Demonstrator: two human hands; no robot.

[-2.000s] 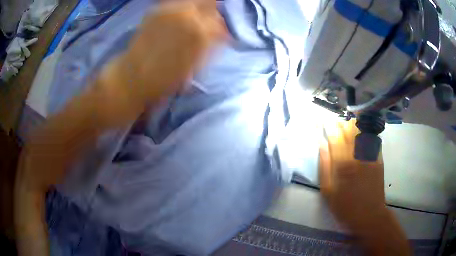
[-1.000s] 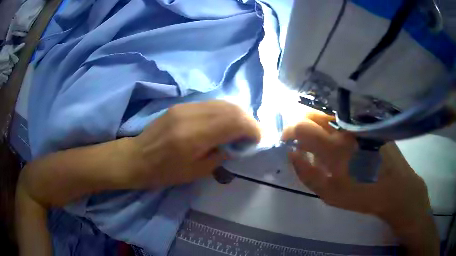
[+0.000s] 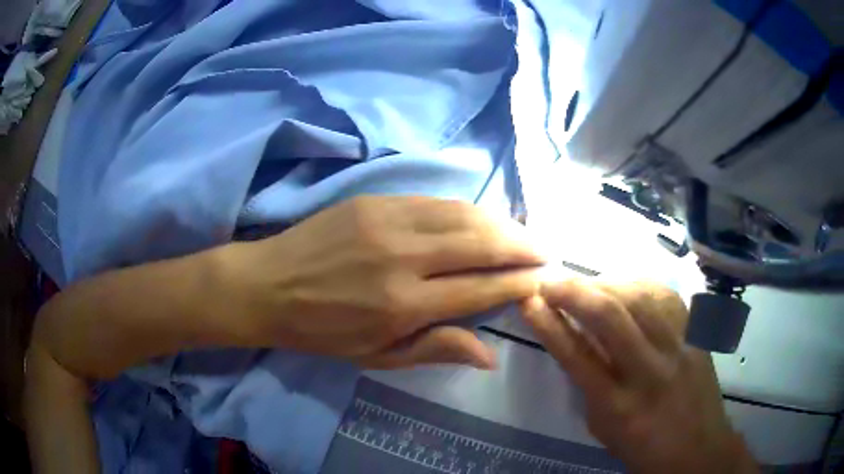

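Note:
A large heap of light blue cloth (image 3: pixel 213 157) lies to the left of the sewing machine head (image 3: pixel 685 83). My left hand (image 3: pixel 398 278) lies over the cloth's near right part, fingers stretched to the right and thumb apart. Its fingertips meet those of my right hand (image 3: pixel 629 343) on the machine bed, in front of the needle area. My right hand's fingers are bent, with thumb and finger close together. Lamp glare and the fingers hide whether cloth is pinched between the fingertips. The presser foot and needle are lost in glare.
A dark grey knob (image 3: pixel 717 319) hangs from the machine head just above my right hand. A grey printed ruler edge (image 3: pixel 444 449) runs along the table front. White cloth scraps (image 3: pixel 23 83) lie at the far left, beyond the table edge. Dark blue cloth (image 3: pixel 139 430) shows at lower left.
My left hand has swept down from over the heap to the bed and flattened, its fingers now meeting my right hand's. My right hand has moved slightly down, clear of the machine head.

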